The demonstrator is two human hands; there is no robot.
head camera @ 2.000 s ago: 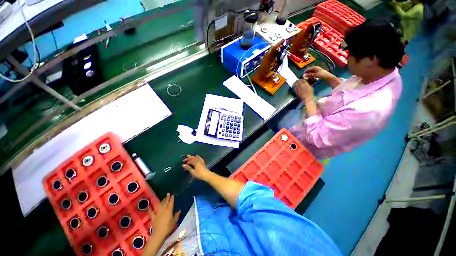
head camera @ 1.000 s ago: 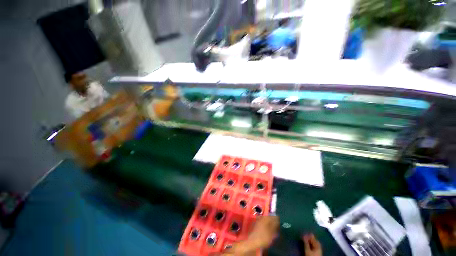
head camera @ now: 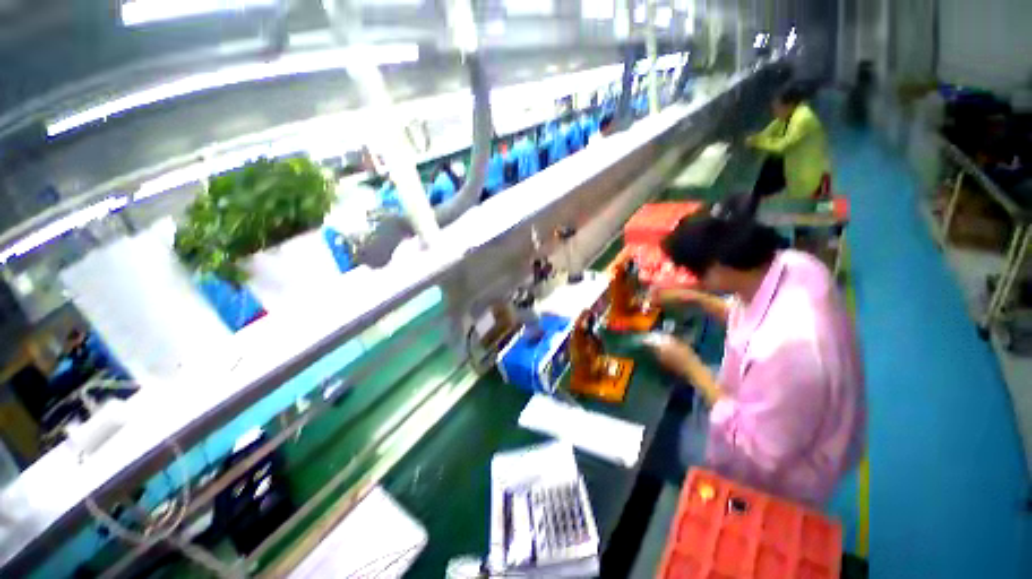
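Note:
Neither of my hands is in the picture. Nearest in front of me a silver-grey calculator (head camera: 548, 523) with dark keys lies on a white paper sheet (head camera: 530, 464) on the dark-green bench. An orange-red parts tray (head camera: 756, 546) is cut off by the bottom edge at the right. It shows one yellowish-white round part (head camera: 706, 492) and one dark-centred round part (head camera: 738, 506) in its far pockets. The other visible pockets hold nothing. A printed paper strip (head camera: 582, 429) lies beyond the calculator.
A person in pink (head camera: 789, 373) works at orange-brown fixtures (head camera: 601, 368) beside a blue box (head camera: 535, 355). Red trays (head camera: 660, 234) are stacked beyond. A white sheet (head camera: 364, 541) lies lower left. A shelf edge (head camera: 328, 368) runs above the bench. Another person wears yellow-green (head camera: 801, 153).
The view has swung right and up. The bench tray with many round parts and both my hands have left the picture. The neighbour and the side tray are in view again.

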